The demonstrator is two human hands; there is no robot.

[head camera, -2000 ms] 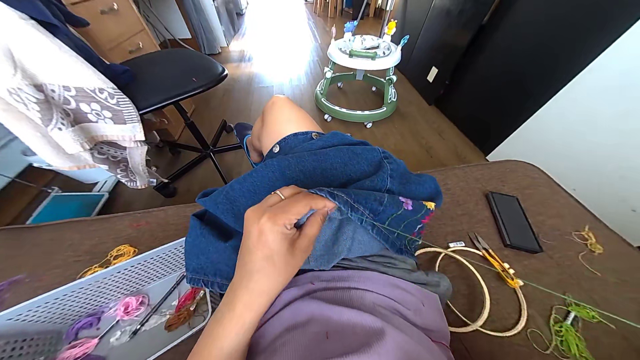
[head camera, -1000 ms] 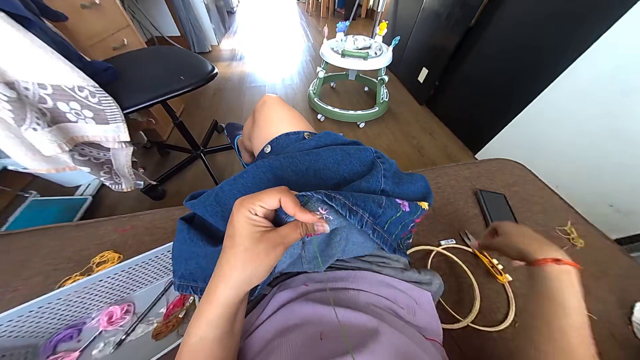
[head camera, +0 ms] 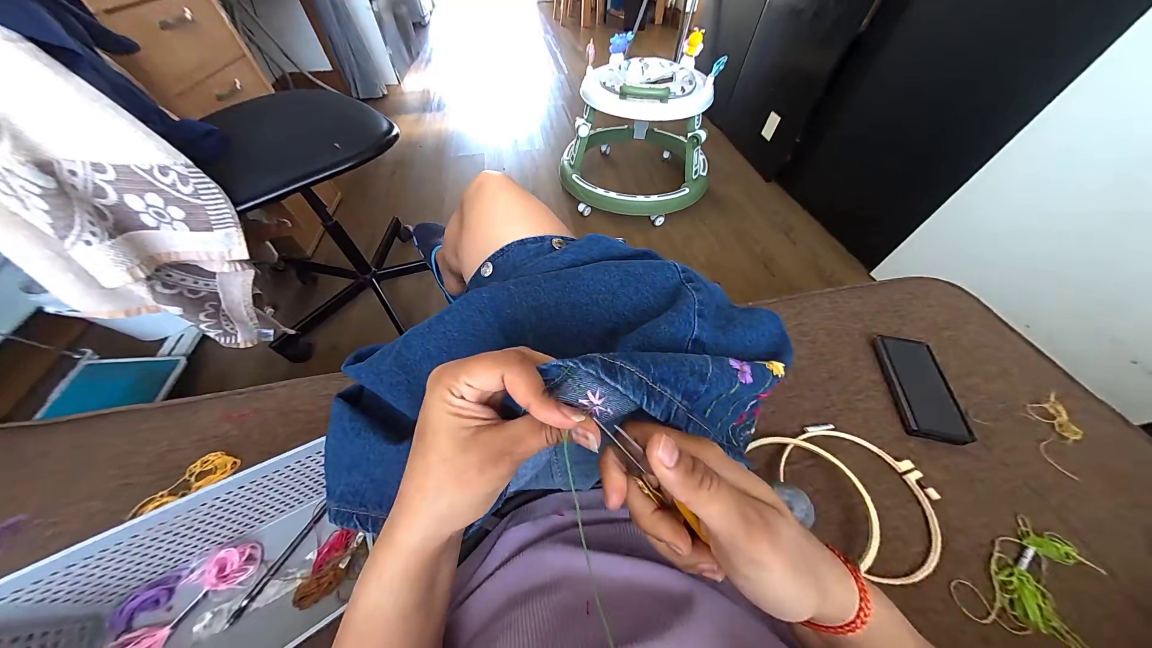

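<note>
A blue denim garment [head camera: 576, 306] with embroidered flowers lies across my lap. My left hand [head camera: 490, 432] pinches its edge beside a pale pink stitched flower [head camera: 595, 402]. Yellow-handled scissors [head camera: 670, 504] are in my right hand [head camera: 711, 504], their blades pointing at the cloth by my left fingertips. From near those fingertips a green thread [head camera: 580, 531] hangs down over my purple top. The scissors' tips are partly hidden by my fingers.
Right of my lap, wooden embroidery hoops [head camera: 931, 531], a black phone [head camera: 924, 389] and green floss [head camera: 1026, 585] rest on the brown seat. A perforated tray [head camera: 225, 499] with floss skeins is at left. Ahead stand a black chair [head camera: 297, 144] and a baby walker [head camera: 639, 189].
My right hand has come from beside the hoops to the denim, now holding the scissors that lay there. My left hand stays at the cloth.
</note>
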